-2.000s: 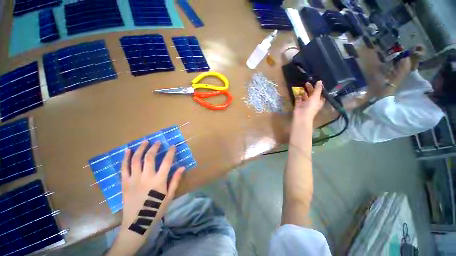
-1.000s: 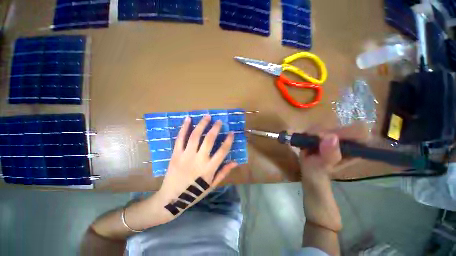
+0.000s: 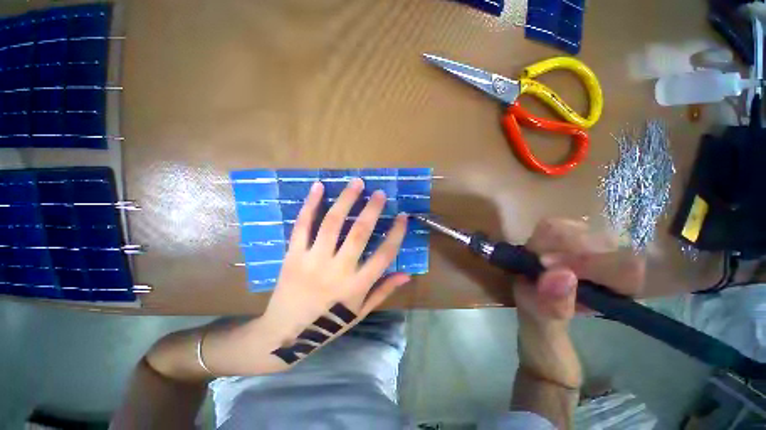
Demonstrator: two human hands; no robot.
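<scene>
A bright blue solar cell string (image 3: 256, 239) lies flat on the brown tabletop, with thin silver ribbon ends past its edges. My left hand (image 3: 336, 252) lies flat on it with fingers spread, pressing from above and hiding part of it. My right hand (image 3: 558, 269) is closed around the black handle of the soldering iron (image 3: 525, 259). The iron's pointed silver tip is at the string's right part, close to my left index fingertip. I cannot tell whether the tip touches the cell.
Scissors (image 3: 512, 91) with yellow and red-orange loops lie behind the iron. A heap of silver ribbon pieces (image 3: 640, 186), a white bottle (image 3: 697, 88) and a black box (image 3: 726, 193) are at the right. Dark cell strings (image 3: 63, 235) lie at the left and rear.
My right hand has gone from the black box to the string and now holds the iron. Its tip has moved from the string's right edge onto its right part. The view has shifted.
</scene>
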